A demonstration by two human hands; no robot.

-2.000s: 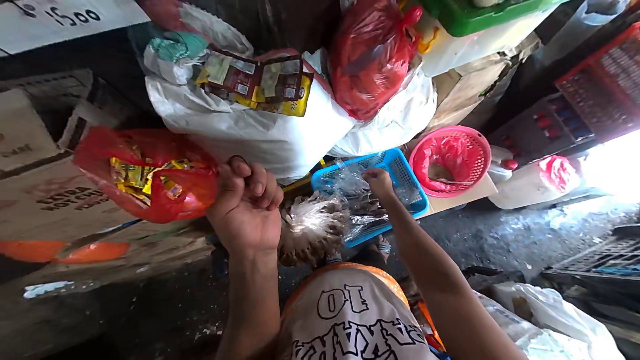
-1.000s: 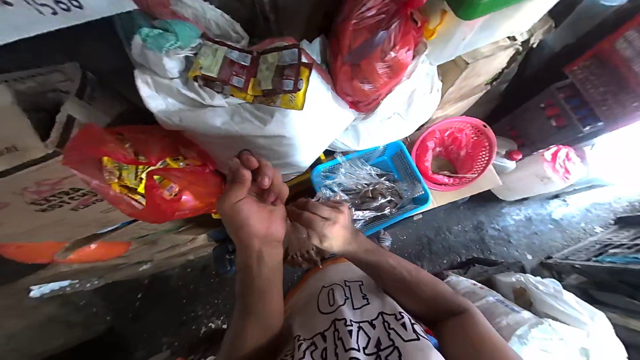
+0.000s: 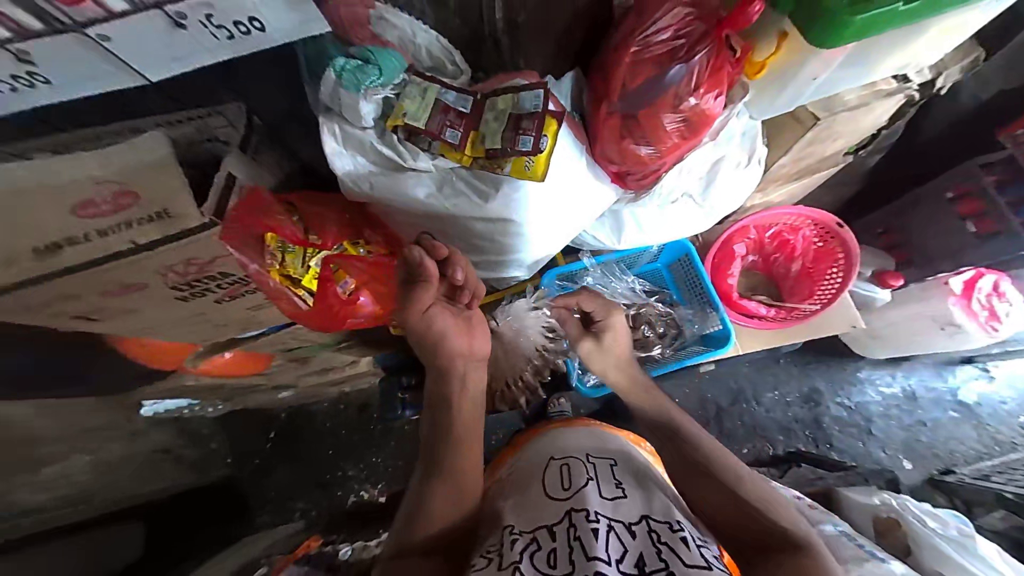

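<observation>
My left hand [image 3: 444, 308] is palm up with its fingers curled, beside a red plastic bag [image 3: 364, 292] of small yellow packets; whether it holds anything is unclear. Between my hands hangs a fan-shaped bundle [image 3: 520, 352], whitish above and brown at its fringed lower end; what it is made of cannot be told. My right hand [image 3: 592, 328] has thumb and fingertips pinched together at the bundle's right edge, over the near left part of a blue plastic basket [image 3: 694, 272]. In the basket, clear plastic film [image 3: 612, 280] lies around brown pieces [image 3: 652, 328].
Behind stand white sacks [image 3: 488, 216] with brown and yellow sachets [image 3: 480, 124] on top, and a tied red bag [image 3: 664, 88]. A pink basket [image 3: 848, 256] lined with red plastic adjoins the blue one. Cardboard boxes [image 3: 96, 272] stand left, a white jug [image 3: 928, 328] right.
My right hand was over the blue basket, came in close beside my left hand, and is now back to the right at the basket's left side. My left hand has hardly moved.
</observation>
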